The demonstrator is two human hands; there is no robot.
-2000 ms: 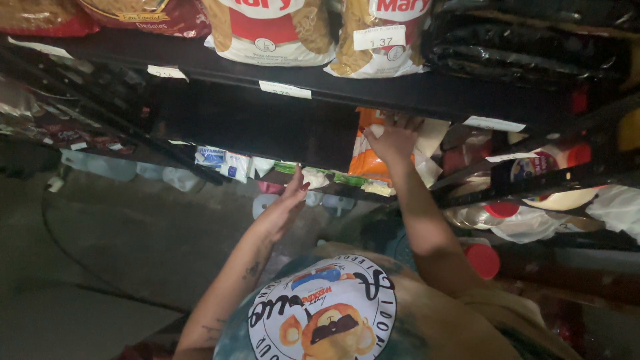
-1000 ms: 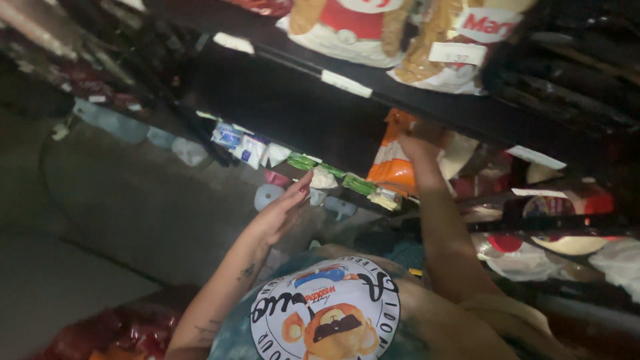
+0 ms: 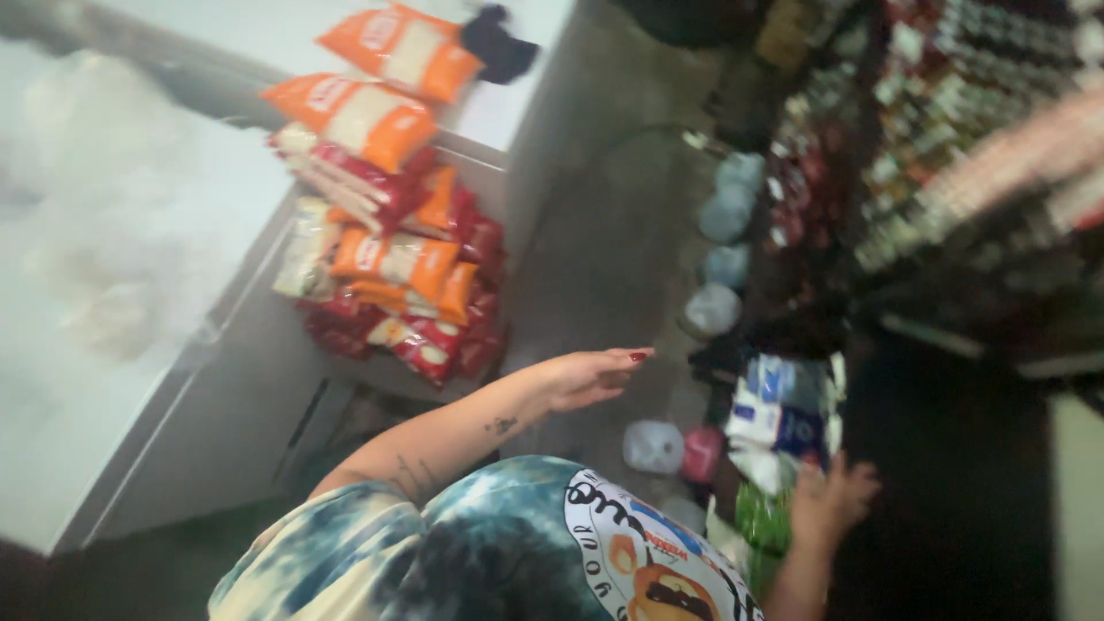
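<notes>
My left hand (image 3: 599,377), in the centre, hangs in the air over the floor, fingers loosely extended and holding nothing. At the lower right, my right hand (image 3: 832,500) has its fingers spread over the dark shelf, beside green packets (image 3: 763,516) and blue and white packages (image 3: 780,410); whether it touches them is not clear. Orange and white plastic bags (image 3: 392,263) lie heaped with red bags (image 3: 423,345) at the upper left. Two more orange bags (image 3: 354,116) rest on top, by the edge of a white surface.
A white chest-like unit (image 3: 129,302) fills the left side, with blurred clear plastic on it. Several plastic jugs (image 3: 714,309) line the floor (image 3: 595,259) along the shelf. The dark shelf (image 3: 940,483) runs down the right. Blurred packaged goods stand at the upper right.
The view has swung far to the left, onto the heaped bags. My right hand has left the orange bag it was at on the shelf and is now by the green packets.
</notes>
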